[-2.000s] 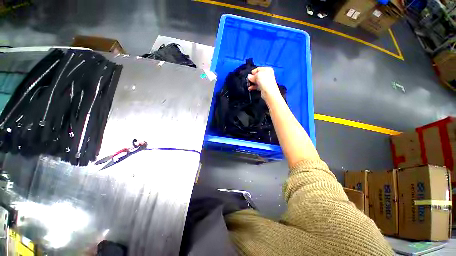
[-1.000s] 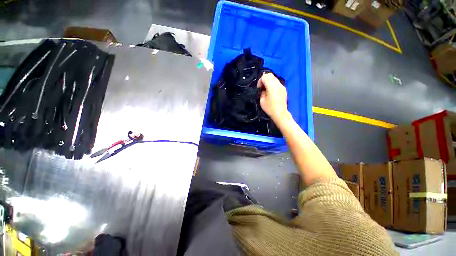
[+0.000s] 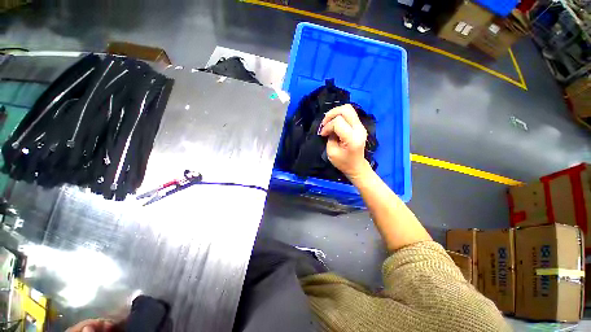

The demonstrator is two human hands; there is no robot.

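Observation:
My right hand [image 3: 345,137] is over the blue bin [image 3: 407,130], its fingers curled together above a loose heap of black pieces [image 3: 311,139]; whether it holds anything cannot be told. My left hand [image 3: 94,325] is cut off by the bottom edge, with only some fingers showing. A dark folded piece [image 3: 148,314] lies beside those fingers; whether they grip it cannot be told.
Black zippers [image 3: 87,123] with pale lines lie on the metal table [image 3: 207,240]. Corded red and black snips [image 3: 170,188] lie there. Cardboard boxes [image 3: 547,272] stand at right. A person's feet [image 3: 416,24] show at the top.
My right hand has risen from the black heap and appears larger. My left fingers have come into view at the bottom edge. The view has shifted slightly.

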